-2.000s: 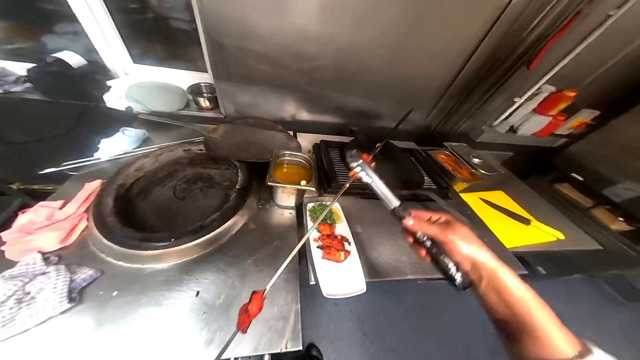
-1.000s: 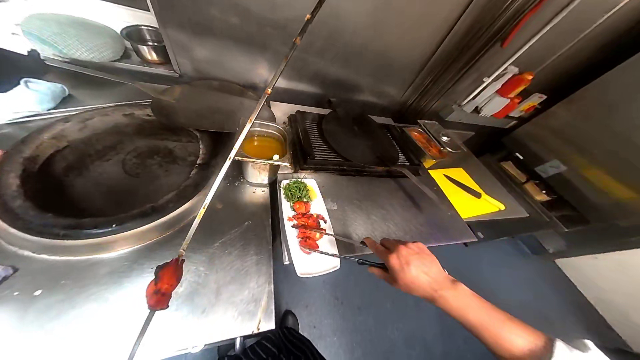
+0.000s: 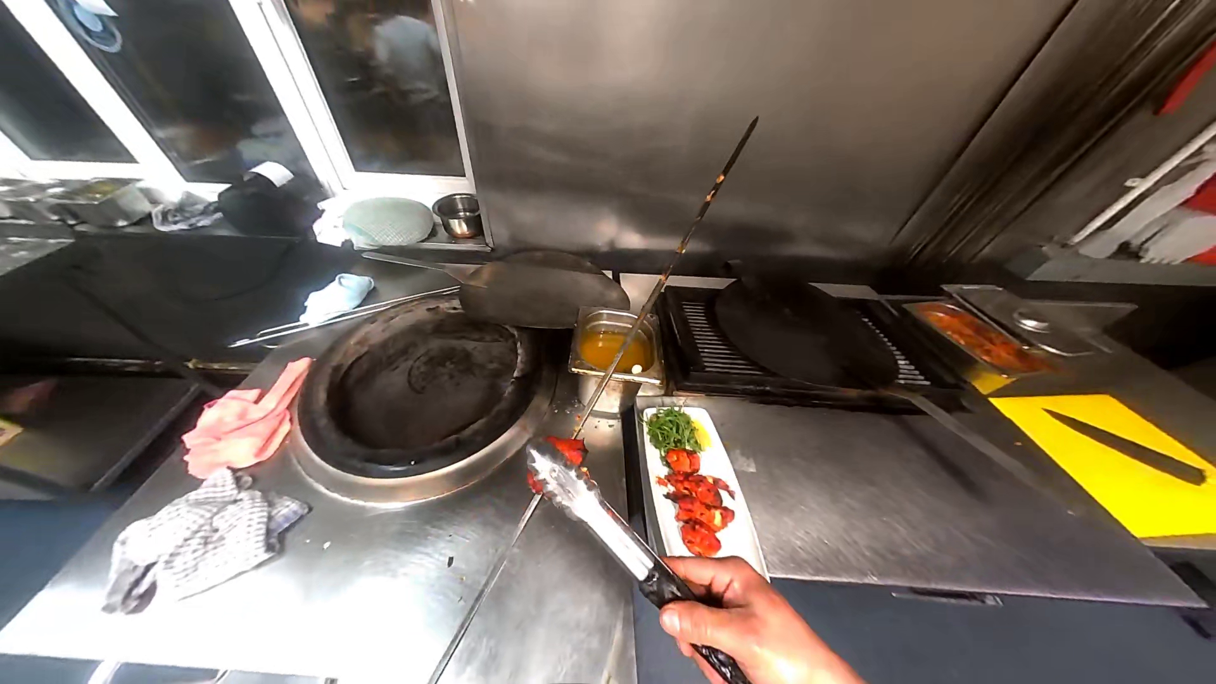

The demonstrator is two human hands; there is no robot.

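My right hand [image 3: 736, 617] grips the black handle of metal tongs [image 3: 603, 518] at the bottom centre. The tongs' tips are at a red piece of grilled food [image 3: 559, 461] on a long metal skewer [image 3: 655, 296]. That skewer slants from the lower edge up to the steel wall, its upper part bearing only small scraps. To the right of the tongs lies a long white plate [image 3: 734, 494] with several red grilled pieces [image 3: 701, 513] and shredded greens [image 3: 673, 429]. My left hand is outside the view; the skewer's lower end leaves the frame.
A round tandoor opening [image 3: 423, 389] lies left, with a pink cloth [image 3: 249, 418] and a checked cloth [image 3: 204, 532] beside it. Behind the plate are a steel container of yellow liquid [image 3: 616, 350] and a grill [image 3: 703, 332] with a dark pan. A knife [image 3: 1126, 446] rests on a yellow board [image 3: 1092, 418] at right.
My right hand has moved the tongs from the plate to the food on the skewer. The plate holds more red pieces than two seconds ago. The view has shifted left.
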